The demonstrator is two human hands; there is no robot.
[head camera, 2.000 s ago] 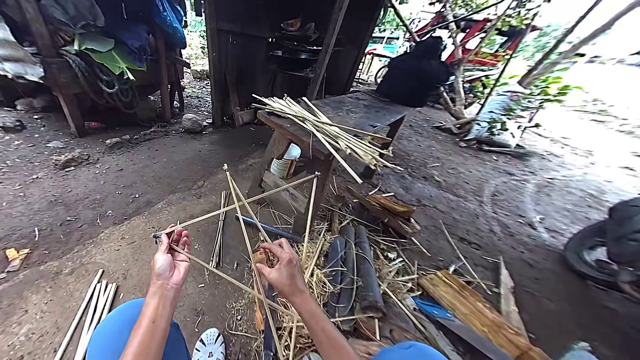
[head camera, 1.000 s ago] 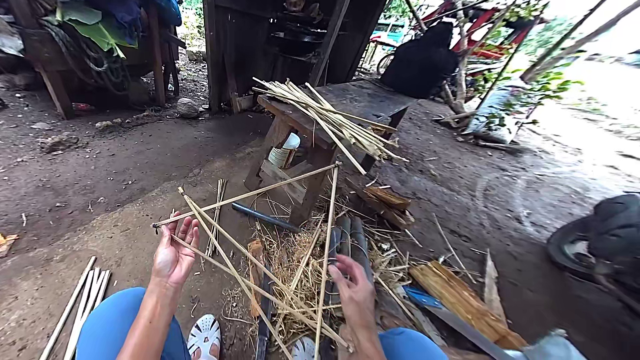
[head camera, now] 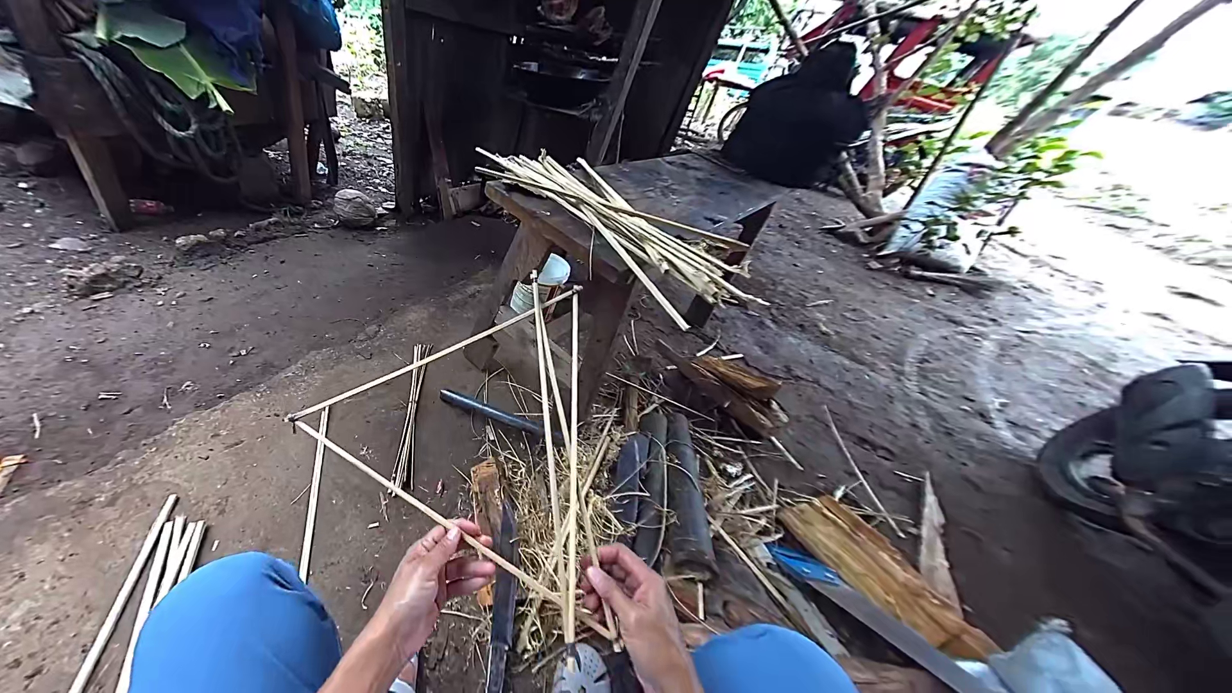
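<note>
A frame of thin pale sticks [head camera: 433, 354], apparently split bamboo, is joined at dark-tied corners and stands over the ground before me. My left hand [head camera: 438, 577] grips its lower left stick between thumb and fingers. Near the bottom corner, where several sticks cross, my right hand [head camera: 626, 592] pinches a thin stick. Behind the frame, a bundle of similar sticks [head camera: 626, 226] lies across a dark wooden bench [head camera: 674, 188]. Below my hands are plant-fibre shavings [head camera: 539, 510] and a long dark blade [head camera: 502, 597], possibly a machete.
Dark tubes [head camera: 685, 491], split wood [head camera: 885, 568] and a handsaw [head camera: 895, 630] with a blue handle lie right of the shavings. More sticks [head camera: 144, 587] rest by my left knee. A white container [head camera: 551, 274] stands under the bench; a wheel [head camera: 1088, 462] is at far right.
My left hand has moved down and right along the frame. My right hand is now at the lower crossing of the sticks, and the frame has turned, with its left corner lower.
</note>
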